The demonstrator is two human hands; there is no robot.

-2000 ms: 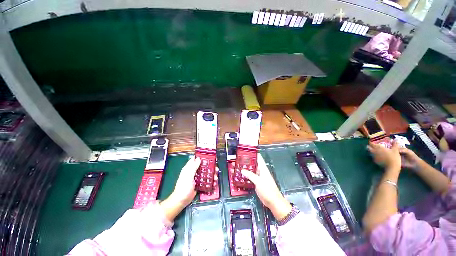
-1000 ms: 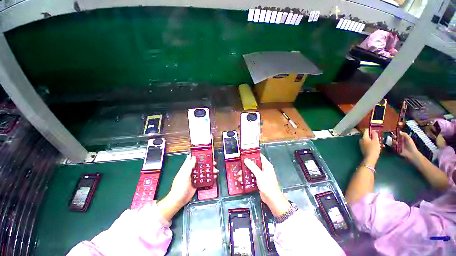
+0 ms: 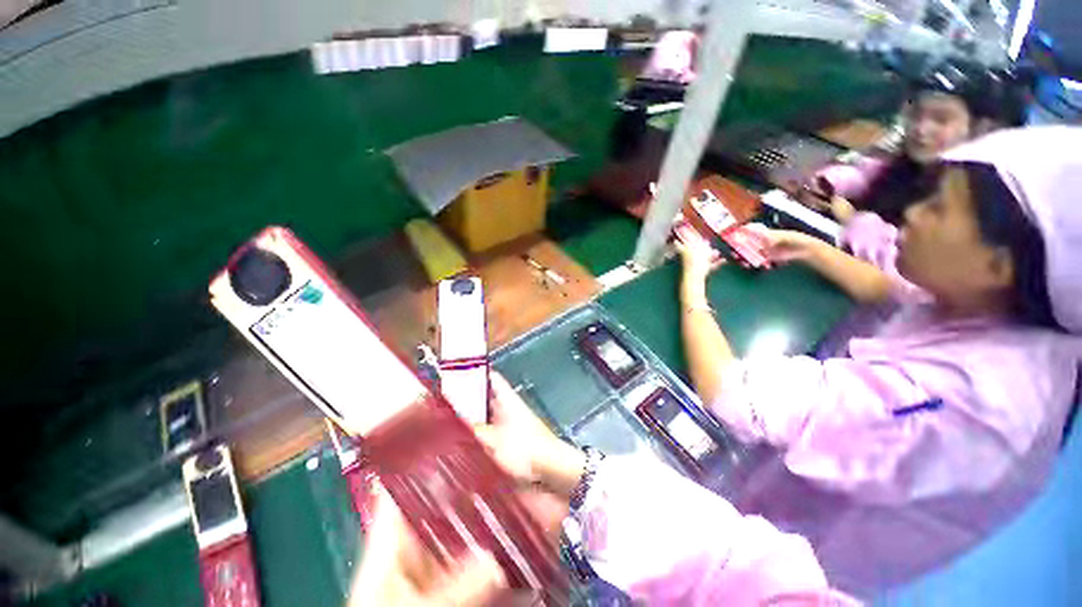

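Observation:
An open flip phone [image 3: 356,368] is large and close to the camera, blurred, with a pale screen half and a red keypad half. My left hand [image 3: 415,563] is at its lower end at the bottom edge, blurred, and holds it. A second open flip phone [image 3: 463,332] stands behind it, smaller, with its lower part hidden. My right hand [image 3: 522,439] holds this one. Another open phone [image 3: 221,522] lies on the green mat at lower left. A red phone part [image 3: 357,480] shows behind the near phone.
A clear tray [image 3: 560,417] holds dark closed handsets [image 3: 676,427]. A yellow box with grey flap [image 3: 498,208], a yellow roll [image 3: 434,249] and a small yellow-edged frame [image 3: 183,415] are at the back. A grey post [image 3: 694,131] stands before a person [image 3: 890,415] holding phones.
The view has swung to the right. The left-hand phone has come up close to the camera and tilted. The right-hand phone now shows behind it. The neighbour's face and cap have come into view.

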